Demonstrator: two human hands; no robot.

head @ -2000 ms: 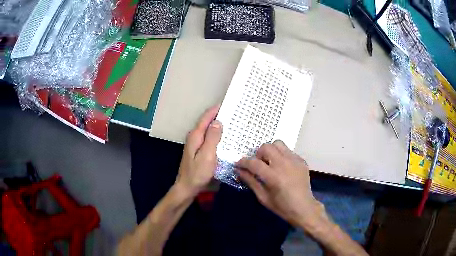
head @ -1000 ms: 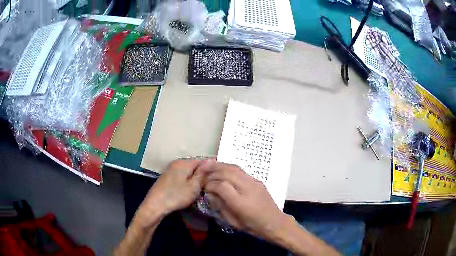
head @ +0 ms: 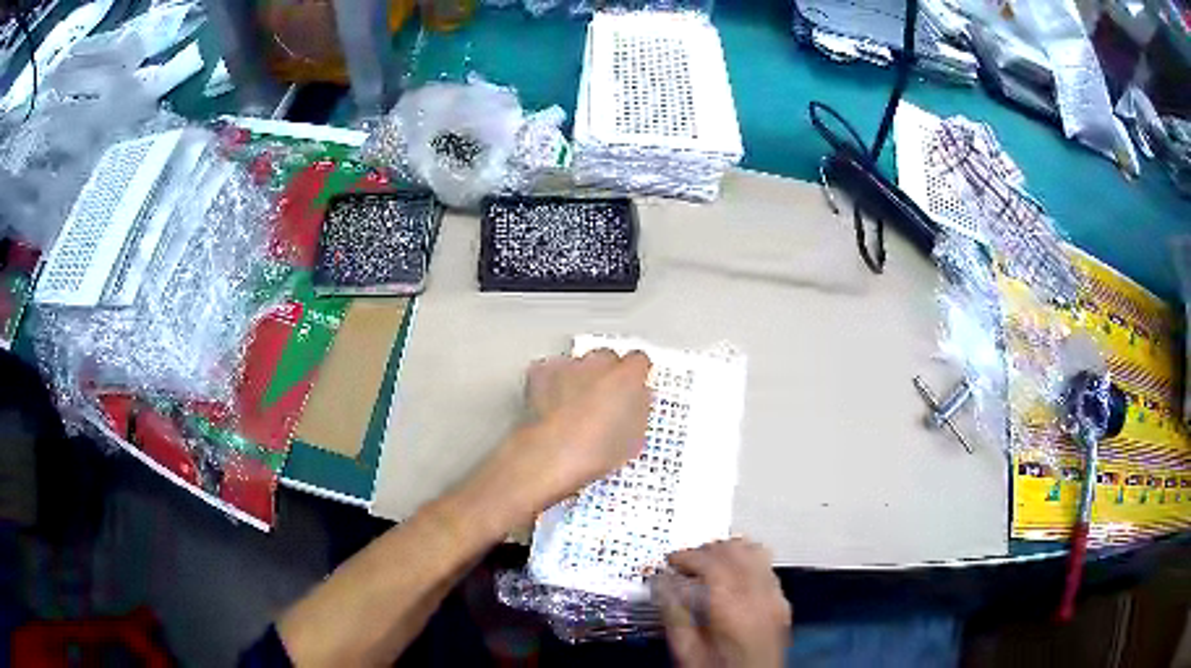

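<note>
A white perforated panel (head: pixel 699 444) lies on the beige work board, its near end reaching past the board's front edge. Clear crinkled film (head: pixel 575 611) shows under its near end. My left hand (head: pixel 588 407) is curled over the panel's far left part; its fingertips are hidden, so I cannot tell whether they hold anything. My right hand (head: pixel 725 603) is at the panel's near right corner, with fingers bent over the edge and film.
Two black parts trays (head: pixel 559 244) stand behind the panel. A panel stack (head: pixel 657 98) and a cloudy bag (head: pixel 457 141) are behind them. Wrapped panels (head: pixel 111 222) lie left. A T-handled tool (head: pixel 946 411), a black corded tool (head: pixel 888 202) and a red-handled tool (head: pixel 1079 548) lie right.
My left hand has moved from the near left edge to the panel's far part. My right hand has moved right to the near corner. The view has shifted, showing more of the bench's back.
</note>
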